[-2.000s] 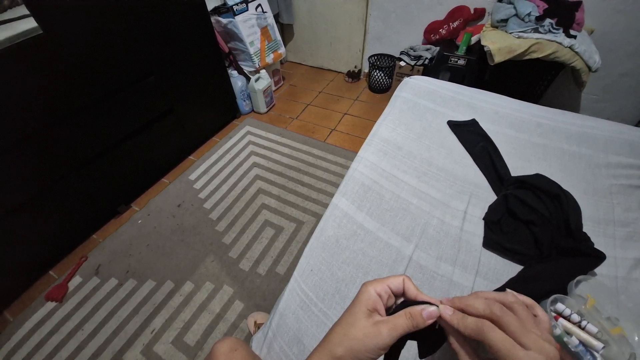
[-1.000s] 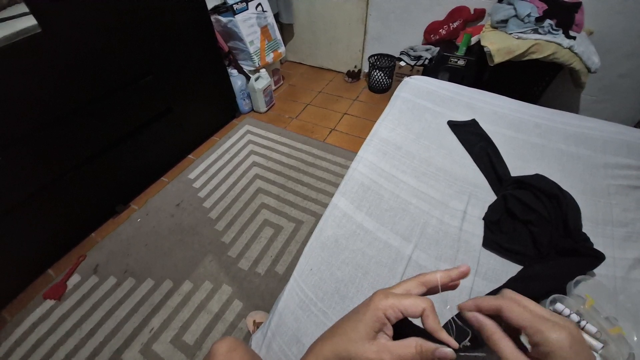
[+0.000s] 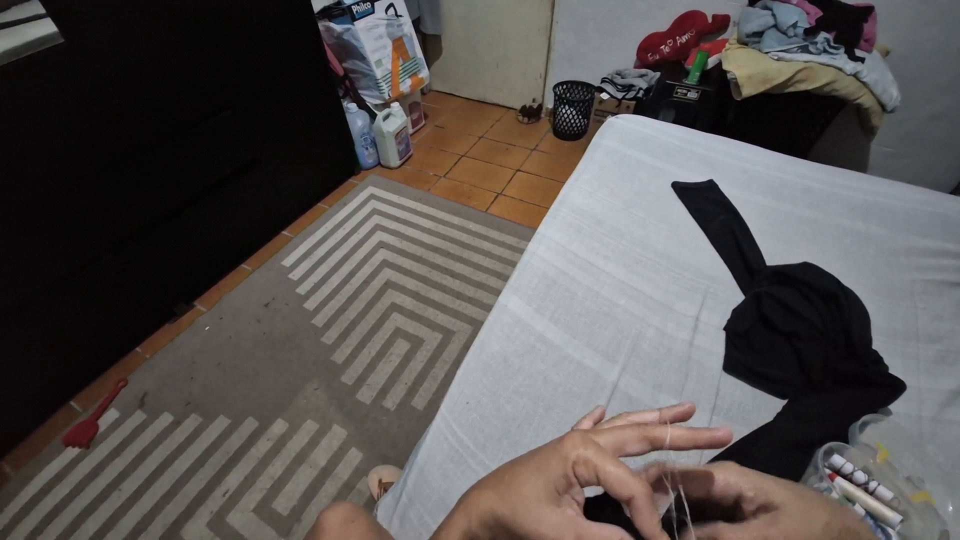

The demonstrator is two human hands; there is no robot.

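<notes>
A black garment [image 3: 802, 330] lies bunched on the bed's light sheet, one long narrow part stretching toward the far side and another running down to my hands. At the bottom edge, my left hand [image 3: 585, 472] has two fingers stretched out, with pale thread [image 3: 670, 480] looped by them, and its lower fingers bent over black fabric. Close against it on the right is my right hand [image 3: 757, 502], its fingers curled near the thread and fabric; its fingertips are hidden. A clear plastic container [image 3: 832, 450] with thread spools [image 3: 862, 480] stands beside my right hand.
The bed [image 3: 585, 300] has its edge along a grey patterned rug [image 3: 247, 360]. A red plastic shovel-like object [image 3: 94, 420] lies on the rug's left edge. Farther off are bottles [image 3: 394, 135], a black mesh basket [image 3: 572, 110] and piled clothes [image 3: 817, 45].
Both hands were pinched together two seconds ago; since then, my left hand's fingers have spread and thread shows between the hands. The garment on the bed has stayed in place.
</notes>
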